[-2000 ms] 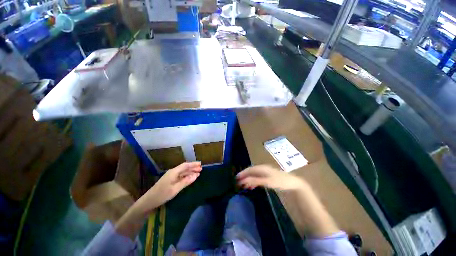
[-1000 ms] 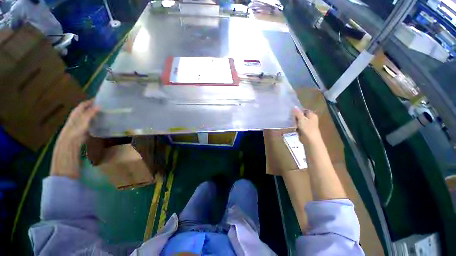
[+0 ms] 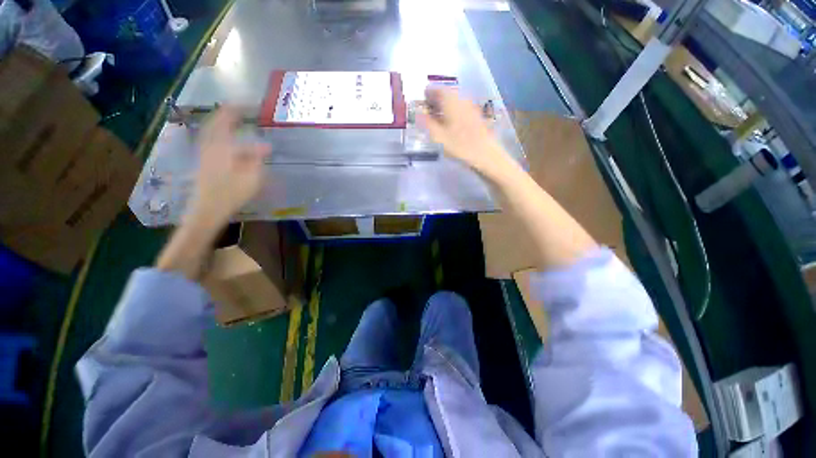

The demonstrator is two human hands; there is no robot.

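Note:
A white printed blister card (image 3: 335,97) lies flat on the red nest (image 3: 268,112), which stands on a raised metal block on the silver turntable (image 3: 331,190). My left hand (image 3: 228,161) is blurred, over the plate just left of the nest, with nothing visible in it and its fingers apart. My right hand (image 3: 452,123) is just right of the nest, over the metal bracket there, partly blurred. Its fingertips are near the bracket; I cannot tell whether they touch it.
Brown cardboard (image 3: 559,179) lies right of the turntable. An open carton (image 3: 246,277) stands on the floor below its left side. Large cartons (image 3: 58,161) stand at far left. A pale post (image 3: 626,85) rises at right. A stack of printed cards (image 3: 760,402) is at lower right.
The turntable has turned, bringing the nest with the card in front of me. My hands went from empty in front of me, to the plate's edges, to both sides of the nest.

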